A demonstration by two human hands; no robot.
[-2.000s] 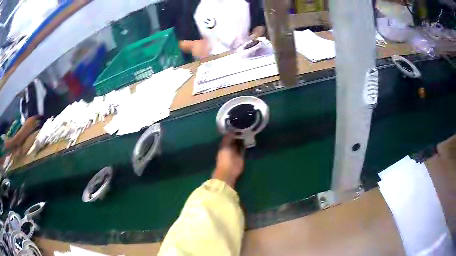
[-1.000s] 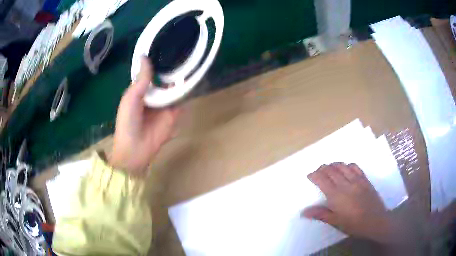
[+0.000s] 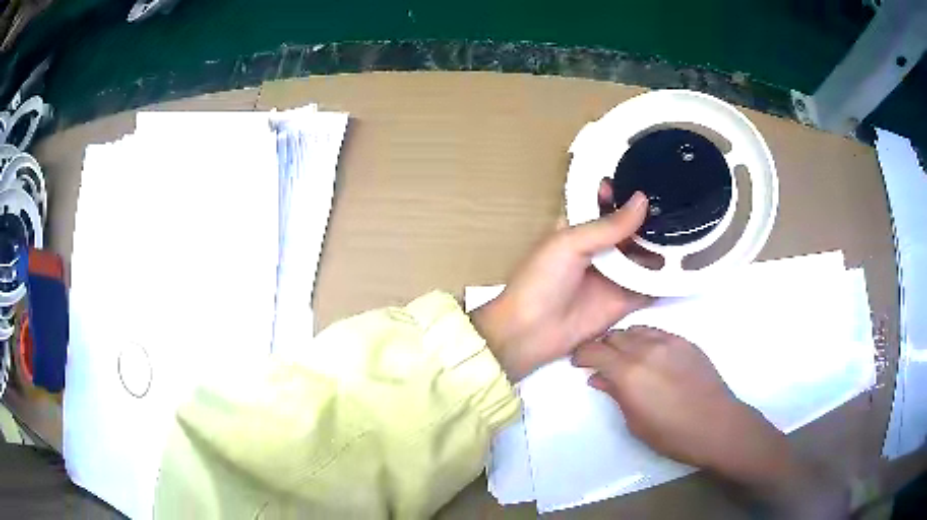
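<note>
A white plastic ring housing [image 3: 754, 193] with curved slots and a black disc [image 3: 674, 178] at its centre is held above the bench, right of centre. Two small shiny dots show on the disc. My left hand [image 3: 569, 289] grips the housing at its lower left, thumb on the disc's edge, other fingers underneath. My right hand [image 3: 676, 391] rests over the white label sheets [image 3: 803, 350] just below, its fingers bent near my left hand. Whether its fingertips hold anything cannot be seen.
A white paper stack [image 3: 193, 223] lies at left. Overlapping white housings [image 3: 20, 183] and a red-orange and blue object [image 3: 46, 320] are at far left. Long white sheets [image 3: 910, 305] lie at the right edge. The green conveyor [image 3: 457, 25] and metal upright [image 3: 869, 71] are at the back.
My left hand took the housing off the conveyor and has brought it right, over the bench by the label sheets. My right hand's fingers are now bent close to my left hand. The view has tilted down.
</note>
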